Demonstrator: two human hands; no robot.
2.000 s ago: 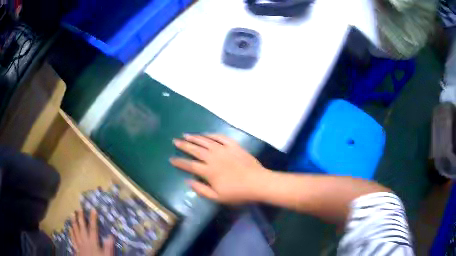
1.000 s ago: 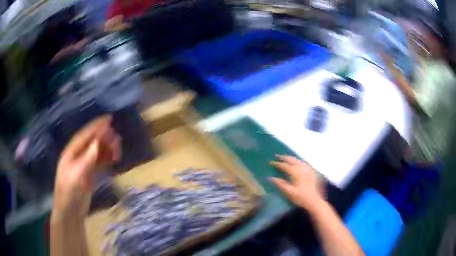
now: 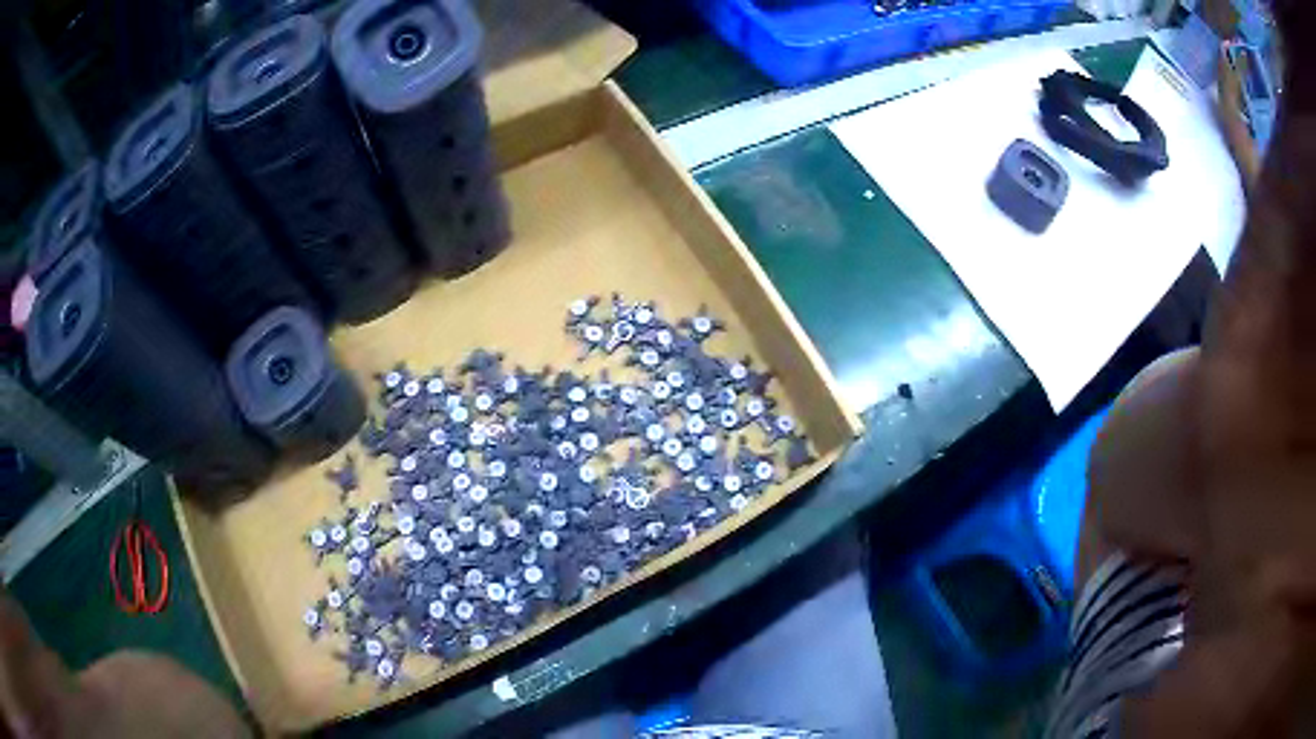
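Many small grey pronged inserts with pale round discs (image 3: 534,477) lie loose in the cardboard tray (image 3: 765,325). Tall columns of stacked dark housings (image 3: 303,188) stand at the tray's left and back, with a short housing stack (image 3: 289,378) in front of them. A single housing (image 3: 1029,182) sits on the white sheet. My left hand (image 3: 123,696) is cut off and blurred at the bottom left corner. My right hand (image 3: 1244,390) is large, blurred and close to the camera at the right edge. The fingers of both hands cannot be made out.
A black ring-shaped item (image 3: 1104,130) lies on the white sheet (image 3: 960,159). A blue bin (image 3: 808,51) is beyond the tray. Orange-red scissor handles (image 3: 140,566) lie left of the tray on the green bench (image 3: 823,246). A blue stool (image 3: 1061,505) stands below at right.
Both hands have moved away from the tray and bench to the picture's edges, closer to the camera. The view has shifted, showing the tray and stacks sharply.
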